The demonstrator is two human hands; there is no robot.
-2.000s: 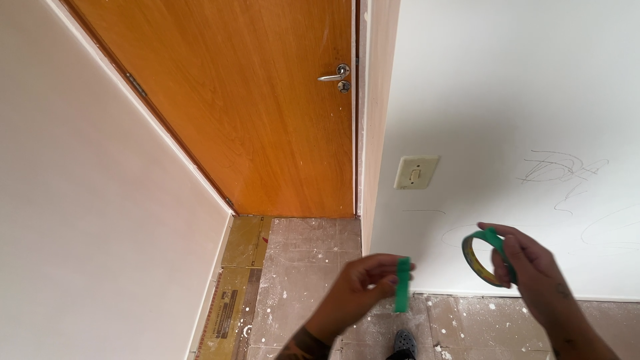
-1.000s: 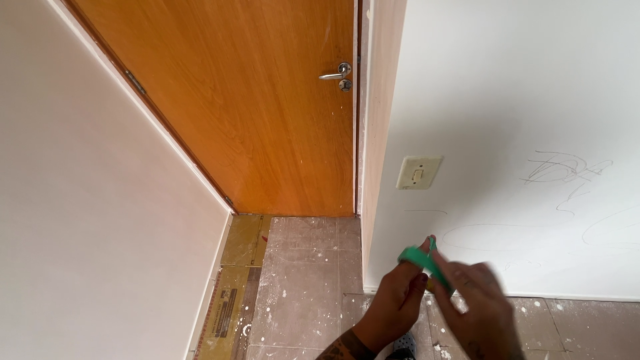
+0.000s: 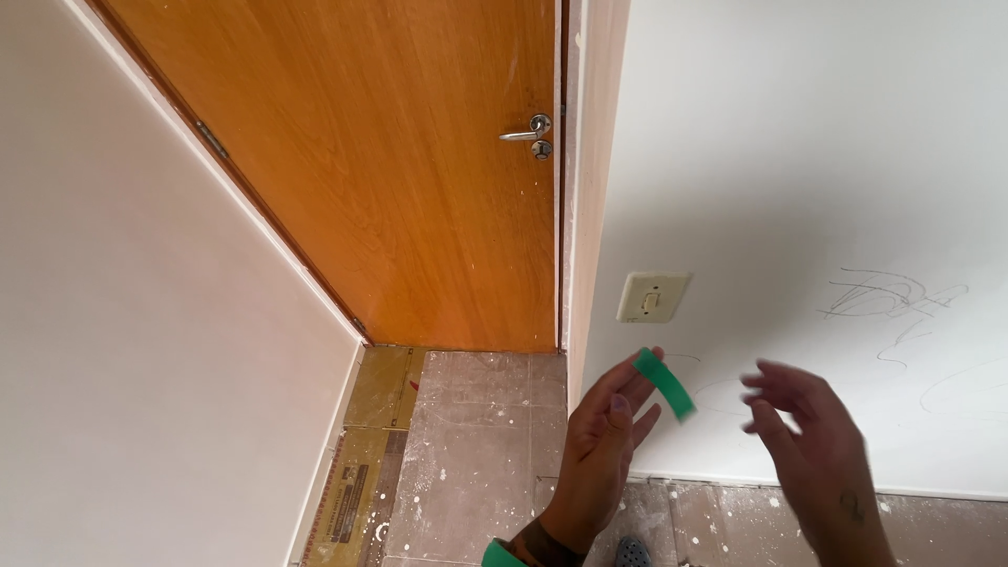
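Note:
A short strip of green tape hangs from the fingertips of my left hand, in front of the white wall below the light switch plate. Around my left wrist, at the bottom edge of the view, shows a piece of green, which looks like the tape roll. My right hand is to the right of the strip, slightly blurred, its fingers apart and curled with nothing seen between them.
A brown wooden door with a metal lever handle stands ahead, shut. Paint-spotted floor tiles and flattened cardboard lie below. Pencil-like scribbles mark the right wall. The tip of a grey clog shows at the bottom.
The roll has left my right hand, which held it two seconds ago; green now shows at my left wrist. My hands were together one second ago and have moved apart.

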